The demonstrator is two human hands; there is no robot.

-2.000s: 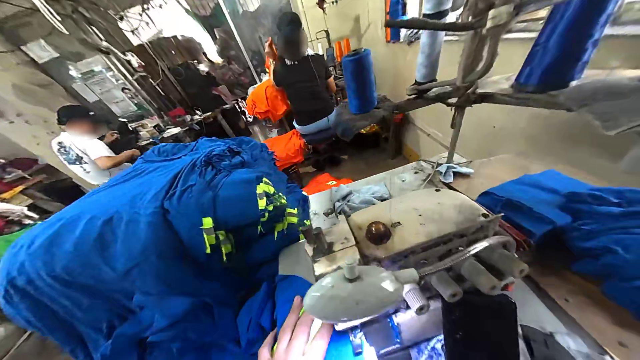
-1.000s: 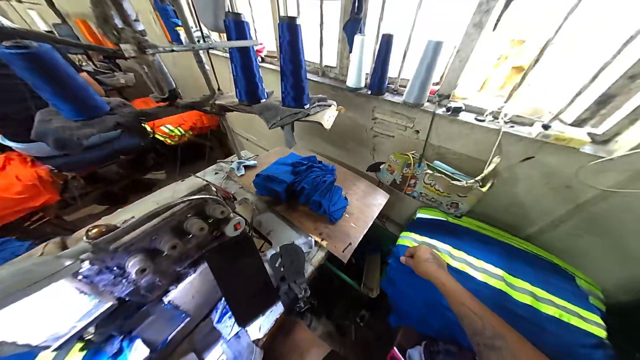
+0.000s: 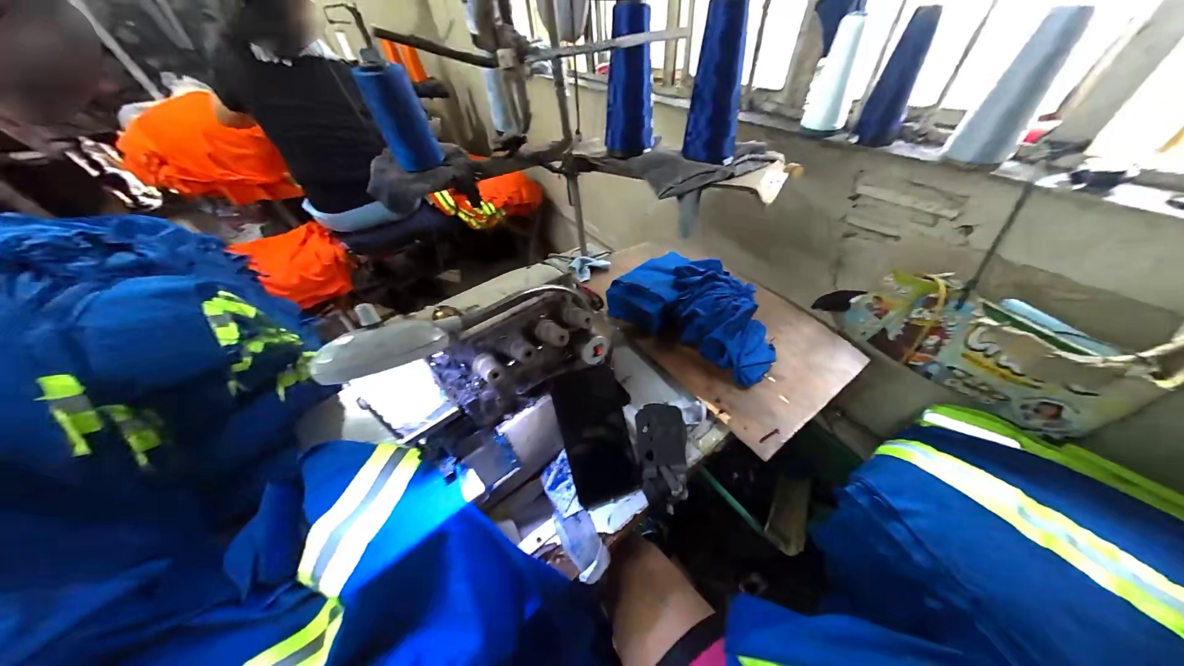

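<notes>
Neither of my hands shows in the head view. Blue cloth with a silver and yellow reflective band point(image 3: 356, 518) lies in front of the overlock sewing machine point(image 3: 518, 342), partly lit by its lamp point(image 3: 379, 350). A large heap of blue garments point(image 3: 120, 314) with yellow-green strips rises on the left. More blue garments with reflective bands point(image 3: 1008, 546) are piled at the right. A bare leg point(image 3: 652, 592) is visible between the cloth at the bottom. A dark flat rectangular object point(image 3: 592, 435) rests at the machine's front.
Folded blue cloth point(image 3: 684, 310) lies on a wooden board point(image 3: 795, 370) behind the machine. Blue thread cones point(image 3: 629, 83) stand on a rack above, others on the window sill. A printed bag point(image 3: 971, 361) hangs on the wall. A person in black point(image 3: 296, 111) sits by orange garments point(image 3: 199, 148).
The view has swung right, then partly back left. The hand that gripped the edge of the right garment pile a second ago is out of sight. Blue banded cloth now lies before the machine.
</notes>
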